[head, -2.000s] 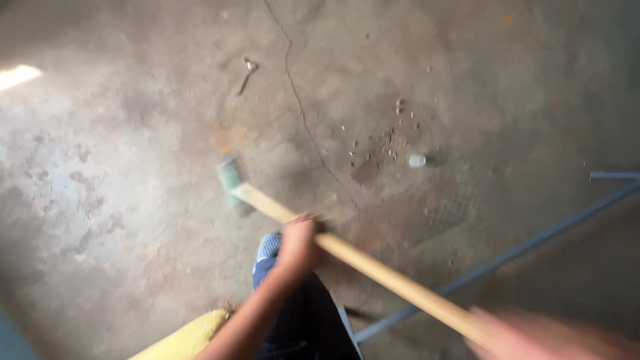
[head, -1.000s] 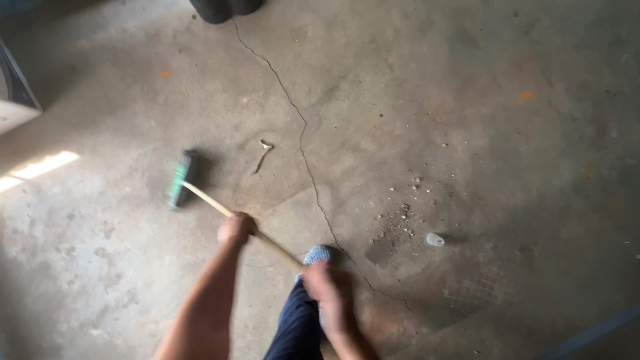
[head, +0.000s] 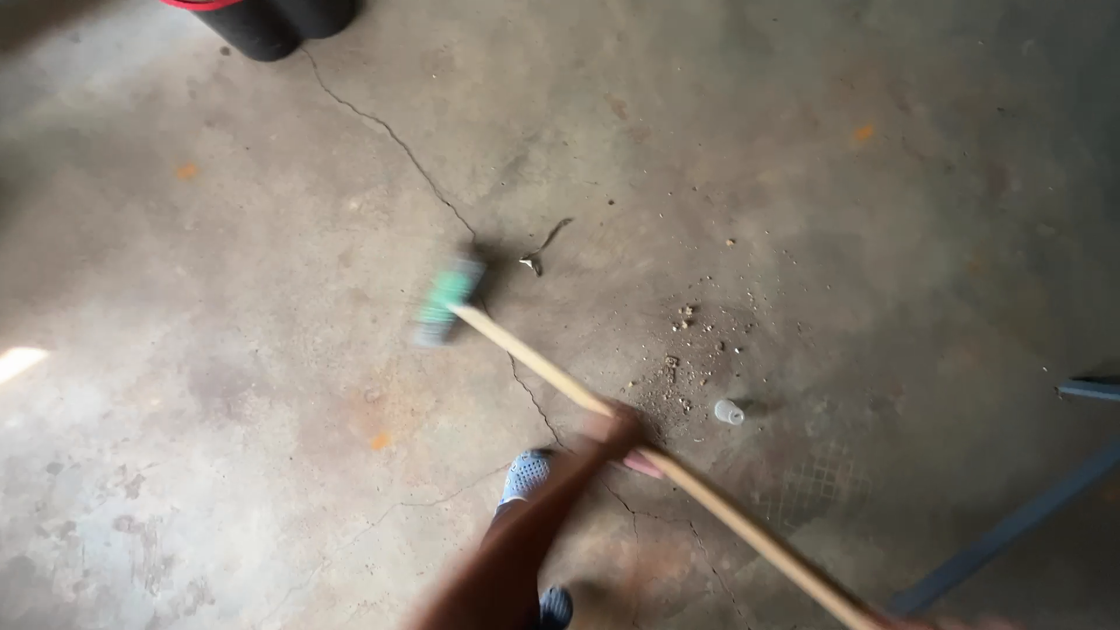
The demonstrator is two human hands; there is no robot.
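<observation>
A broom with a green head [head: 450,296] and a pale wooden handle [head: 735,512] slants across the view, its head blurred low over the concrete floor. My left hand [head: 614,430] is closed round the handle, partway up from the head. At the bottom right edge, my right hand [head: 914,623] shows only in part, at the upper end of the handle. Crumbs of dirt [head: 687,337] lie scattered right of the head. Beside them a small clear plastic cup [head: 729,412] lies on its side. A dark strip with a pale end [head: 544,249] lies near the head.
Dark containers [head: 271,26], one with a red rim, stand at the top left. A blue-grey bar [head: 1006,529] runs across the lower right. My feet in patterned shoes [head: 528,474] are at the bottom centre. A long crack [head: 411,162] crosses the floor.
The broom head has moved to the right over the floor, from left of the dark strip towards it and the crack. My right hand has gone from mid-handle to the bottom right edge.
</observation>
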